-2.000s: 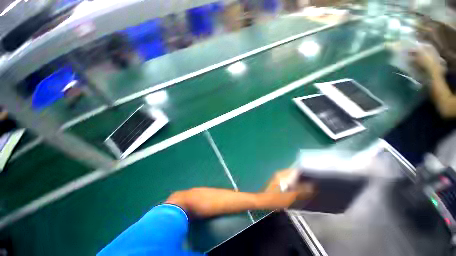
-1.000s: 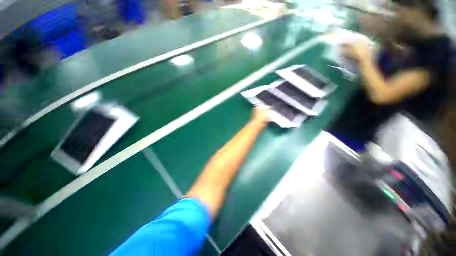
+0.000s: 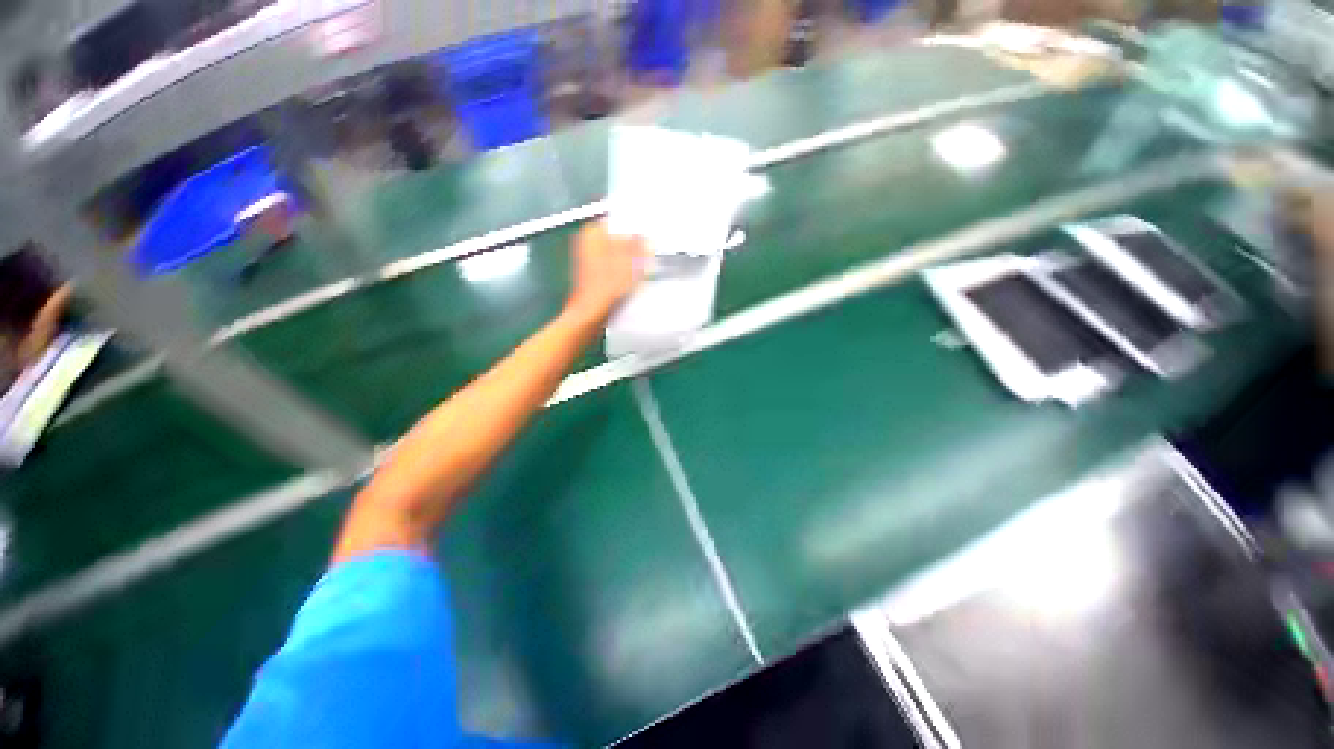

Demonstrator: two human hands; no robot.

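Note:
My left hand [image 3: 607, 275], on an outstretched arm in a blue sleeve, grips a solar panel [image 3: 676, 190] over the far lane of the green surface. The panel's plain white side shows and it is blurred. A second white area below it may be part of it or another panel; I cannot tell. Three dark-celled solar panels [image 3: 1042, 322] with white borders lie overlapping on the near lane at the right. My right hand is not in view.
The silver-framed light box [image 3: 1053, 629] is at the lower right. White dividing strips [image 3: 819, 300] cross the green surface [image 3: 819, 439]. A grey post [image 3: 242, 388] rises at the left. Other people show partly at the left and right edges. Blue containers [image 3: 490, 88] are behind.
My left hand has left the overlapping panels and moved left across the divider. It now holds a panel, and the one lying on the far lane no longer shows there.

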